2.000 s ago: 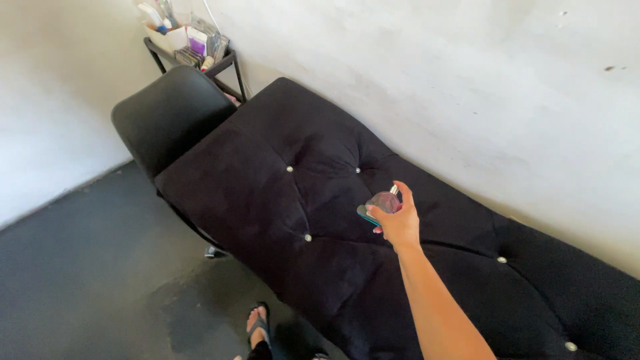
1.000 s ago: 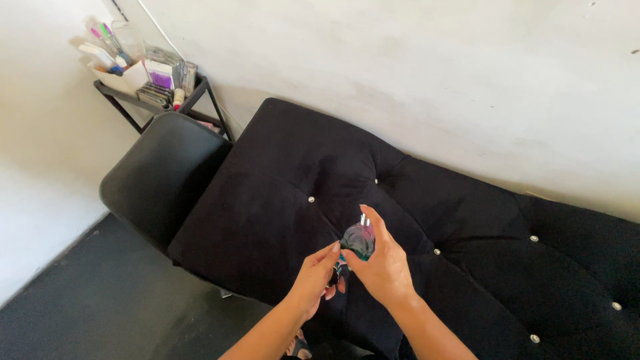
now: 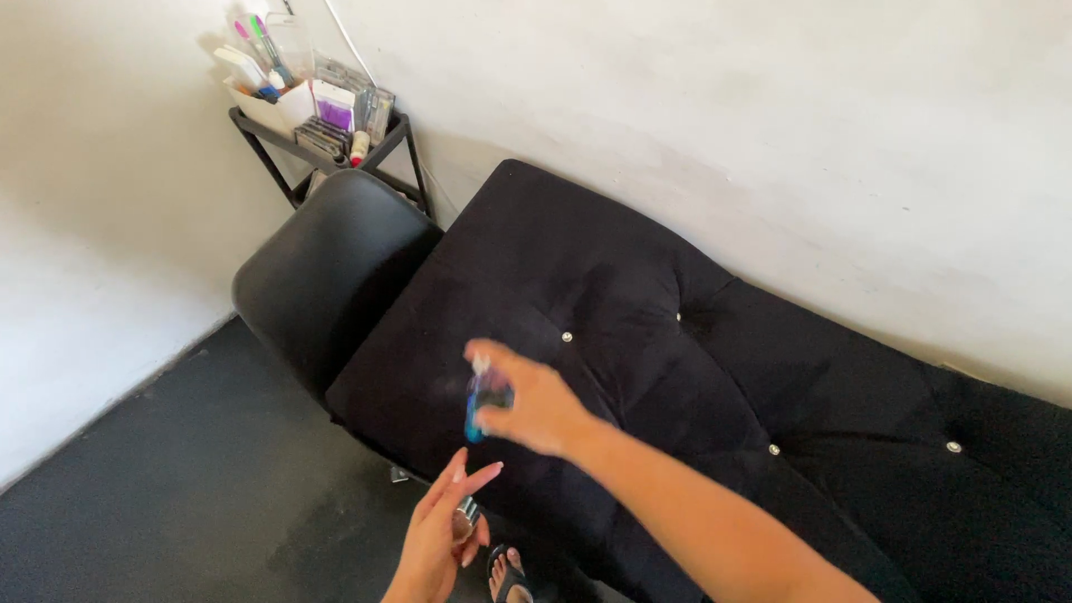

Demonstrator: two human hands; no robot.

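Observation:
My right hand (image 3: 536, 402) grips a small bottle (image 3: 488, 400) of blue and purple tint, blurred, with a spray nozzle under the forefinger. It is held over the near left part of a black tufted velvet bed (image 3: 519, 251) with shiny buttons. Below and left of it, my left hand (image 3: 444, 523) holds a silvery round cap (image 3: 465, 515) in its palm, the forefinger and another finger stretched out. The bottle and the left hand do not touch.
A black plastic chair (image 3: 343, 260) stands against the bed's left end. Behind it, a black cart (image 3: 285, 142) by the wall carries a white box of pens, clear cases and a small bottle. A sandalled foot (image 3: 507, 574) is on the dark floor (image 3: 209, 486) beside the bed.
Two seconds ago only my right hand with the bottle showed. A second ago both hands were together at the bottle; now they are apart, and the cap shows in my left hand.

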